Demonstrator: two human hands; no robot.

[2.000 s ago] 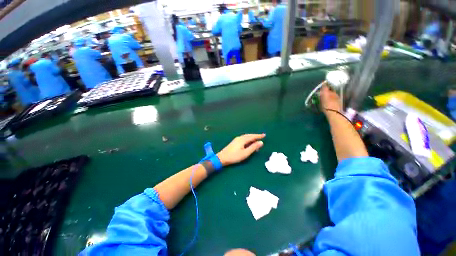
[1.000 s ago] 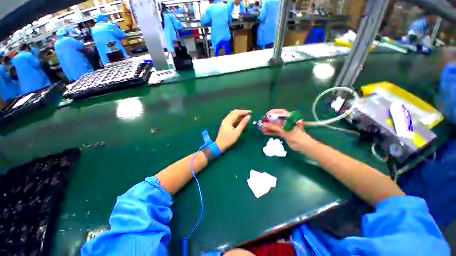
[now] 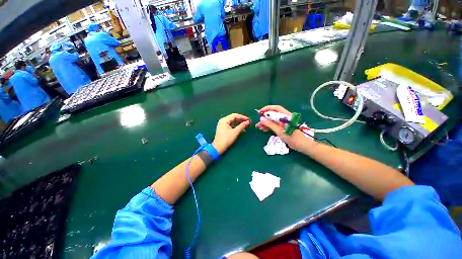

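My left hand (image 3: 231, 129), with a blue wrist strap (image 3: 206, 147), is over the green mat with thumb and forefinger tips close together. A tiny dark spot shows at the fingertips; whether it is a held part is too small to tell. My right hand (image 3: 281, 129) is closed around a red and whitish dispensing syringe (image 3: 276, 117) with a green top end (image 3: 294, 123). Its thin tip points left, a short way from my left fingertips and not touching them. A crumpled white tissue (image 3: 276, 145) lies just below my right hand, and a flat torn one (image 3: 264, 185) lies nearer me.
A grey controller (image 3: 385, 98) with a red lit switch stands at right, a white tube (image 3: 410, 103) on it and a yellow item (image 3: 440, 96) behind. A pale hose (image 3: 324, 86) loops from it. A black tray (image 3: 35, 212) is at near left. Metal posts (image 3: 356, 43) stand beyond.
My right hand came from beside the controller to the middle with the syringe. My left fingers have closed together. The view has shifted slightly.
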